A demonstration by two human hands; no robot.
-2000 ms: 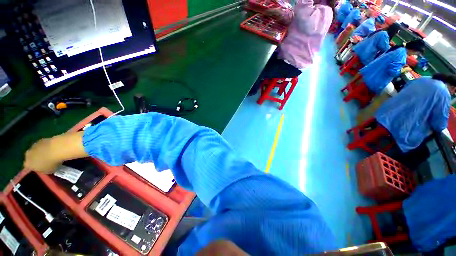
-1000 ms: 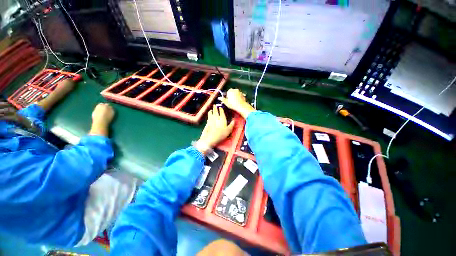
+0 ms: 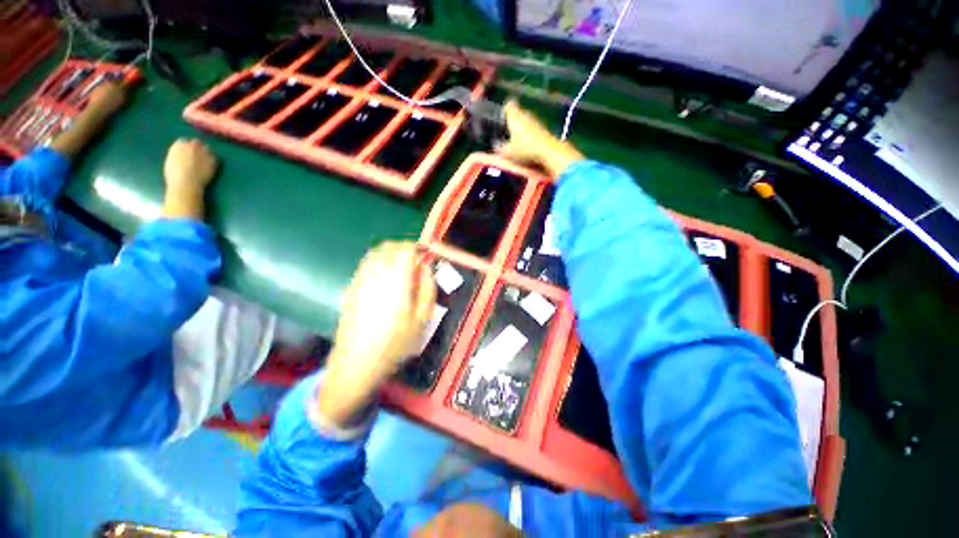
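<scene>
A red-orange tray (image 3: 542,462) holds phones in two rows in front of me. A dark phone (image 3: 483,212) lies in its back left pocket. An open-back phone (image 3: 504,363) with white labels lies in the front row. My left hand (image 3: 384,315) is blurred, fingers curled, over the left edge of another open-back phone (image 3: 447,326); whether it grips anything is hidden. My right hand (image 3: 534,142) is just behind the tray, beside the blurred end of a white cable (image 3: 387,86); a hold on it cannot be made out. A second cable (image 3: 801,342) runs to a white-covered phone (image 3: 806,405).
A second tray of phones (image 3: 405,187) is at the back left. A neighbour's blue sleeves and hands (image 3: 189,173) are at the left, near another tray (image 3: 21,131). Monitors (image 3: 726,53) stand behind. An orange-and-black tool (image 3: 764,189) and black cords lie at the right.
My hands were together at the tray's back left corner. They have parted: the left moved towards me, the right stays behind the tray. The back left phone is now uncovered.
</scene>
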